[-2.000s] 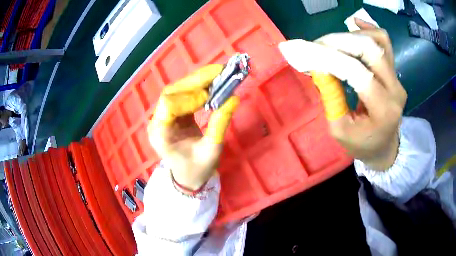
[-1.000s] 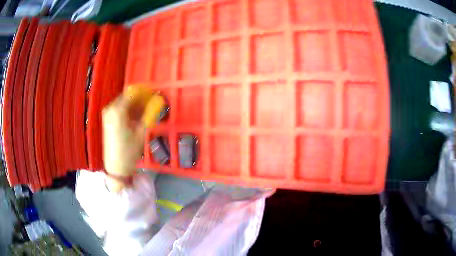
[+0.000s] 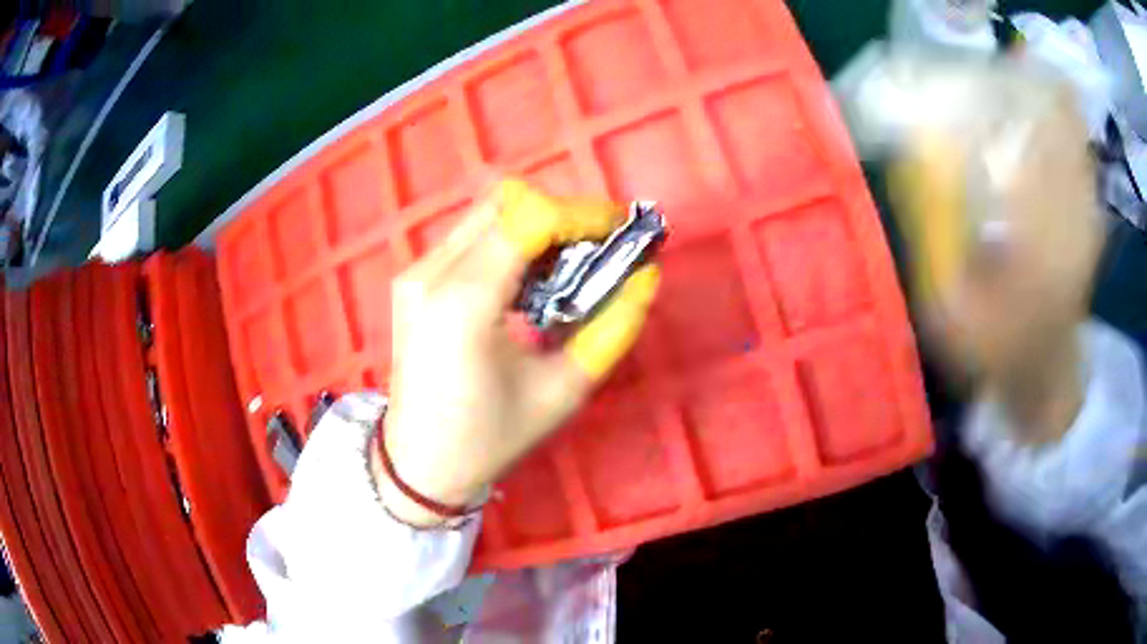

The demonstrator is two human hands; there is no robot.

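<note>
My left hand (image 3: 459,333), with yellow finger cots, holds a dark and silver watch (image 3: 606,271) between thumb and fingers above the middle of the red compartment tray (image 3: 824,264). My right hand (image 3: 1013,227) is strongly blurred, beyond the tray's right edge. A whitish patch at its fingertips looks like the wiping cloth (image 3: 870,91); its exact grip is blurred. A whitish translucent bottle (image 3: 943,23) stands just beyond these fingers, and contact cannot be told. Dark watch parts (image 3: 284,440) lie in the tray's near left pockets, partly hidden by my left sleeve.
Stacked red trays (image 3: 88,440) stand at the left, with dark parts showing between some. A white fixture block (image 3: 141,176) lies on the green bench at the far left. White wipes or boxes are at the upper right edge. A pale metal strip runs behind the tray.
The view has turned. My left hand has moved from the tray's left-end pockets to above its middle, with a watch now clearly held. My right hand has come back into view at the right.
</note>
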